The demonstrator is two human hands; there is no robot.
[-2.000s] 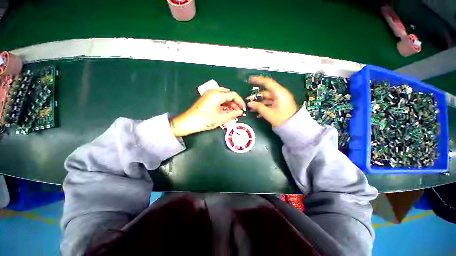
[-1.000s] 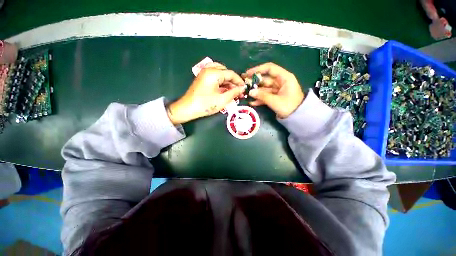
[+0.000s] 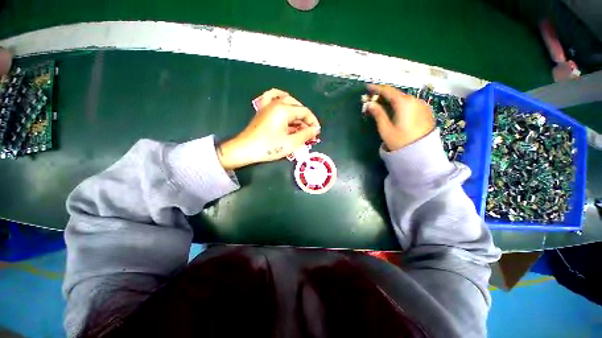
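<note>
A pink fan body lies on the dark green bench in front of me, its round head with the red-and-white grille point(image 3: 315, 173) toward me. My left hand point(image 3: 274, 132) covers and grips its handle; only the handle's pale end shows beyond my fingers. My right hand point(image 3: 402, 119) is raised to the right of the fan, apart from it. It pinches a small circuit board point(image 3: 369, 101), of which a pale part shows at the fingertips. What lies under my left fingers is mostly hidden.
A blue bin point(image 3: 480, 158) full of small boards stands at right, with a loose board pile point(image 3: 450, 119) beside it. Larger board panels point(image 3: 30, 109) lie at far left. A pale rail point(image 3: 218, 43) separates the bench from the green belt point(image 3: 396, 33), which carries pink units.
My right hand has moved away from my left hand and the fan, to the right, with the small board in its fingertips. My left hand still holds the fan body.
</note>
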